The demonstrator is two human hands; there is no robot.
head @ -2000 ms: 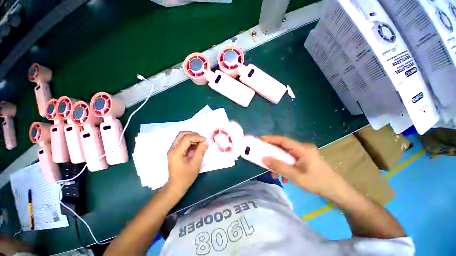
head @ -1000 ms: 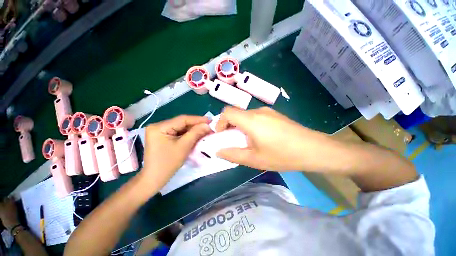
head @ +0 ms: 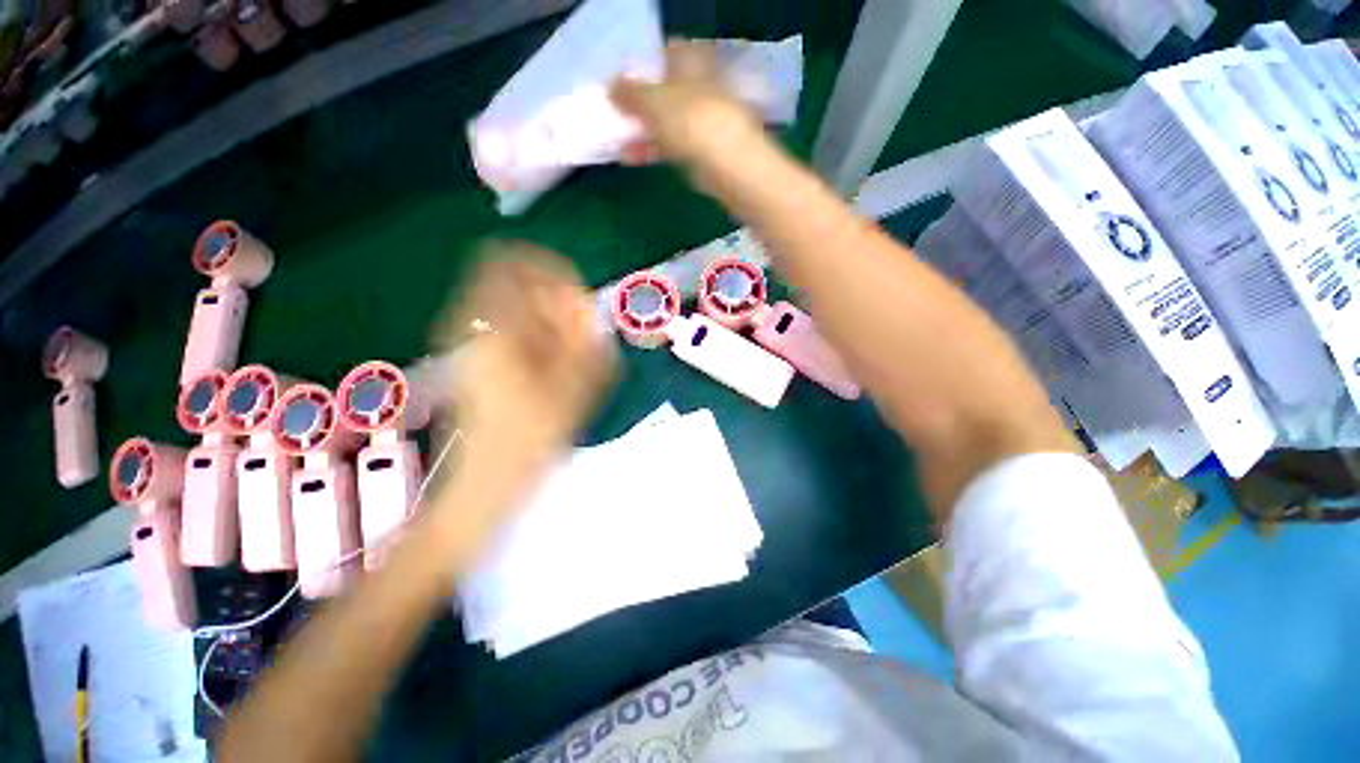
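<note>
My right hand, blurred, is stretched out over the green belt and holds a whitish translucent bag with pink showing through it. My left hand is strongly blurred above the belt's edge rail; its fingers cannot be made out. A loose pile of white sleeves lies on the bench before me. Two pink handheld fans lie behind the pile, one partly covered by my right arm. Several more pink fans stand in a row at the left, with a white cable across them.
Tall white cartons stand at the right. A metal post rises by the belt's rail. A record sheet with a pen and a black power strip lie at left. Two fans are on the belt.
My right hand has moved forward from the pile to over the belt with the bagged fan. My left hand has moved forward too. The white pile is uncovered, and the view has shifted.
</note>
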